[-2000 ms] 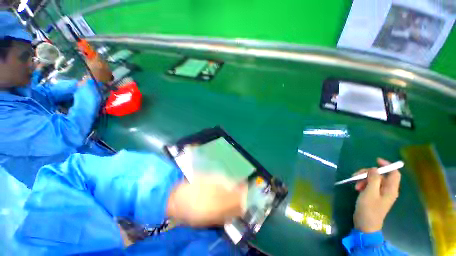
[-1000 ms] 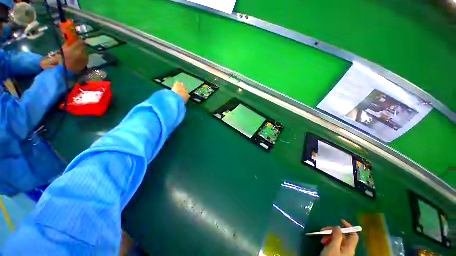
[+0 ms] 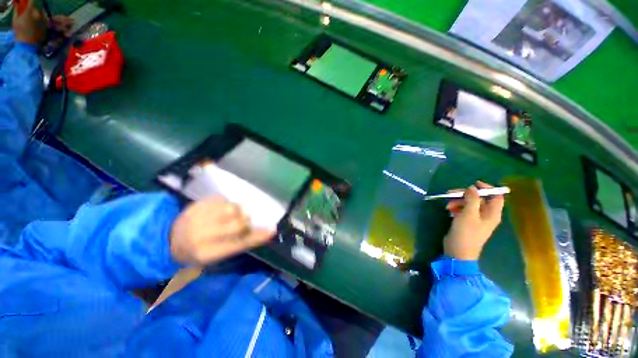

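Note:
An open black tablet unit lies tilted across the bench in front of me, its pale panel to the left and its circuit board with a small orange patch to the right. The unit is blurred, with a doubled outline. My left hand is on its near edge, also blurred, thumb and fingers closed at the frame. My right hand holds white tweezers, tip pointing left above the bench, away from the unit. A clear sheet with yellow tape pieces lies between the unit and my right hand.
Several open units lie along the metal rail at the back. A red bin with white bits is at the far left, near another person's arm. An amber tape strip and copper-coloured patterned items lie at the right.
My left hand has come back from the rail, and the unit it reached to there now lies in front of me. My right hand still holds the tweezers. The view has shifted.

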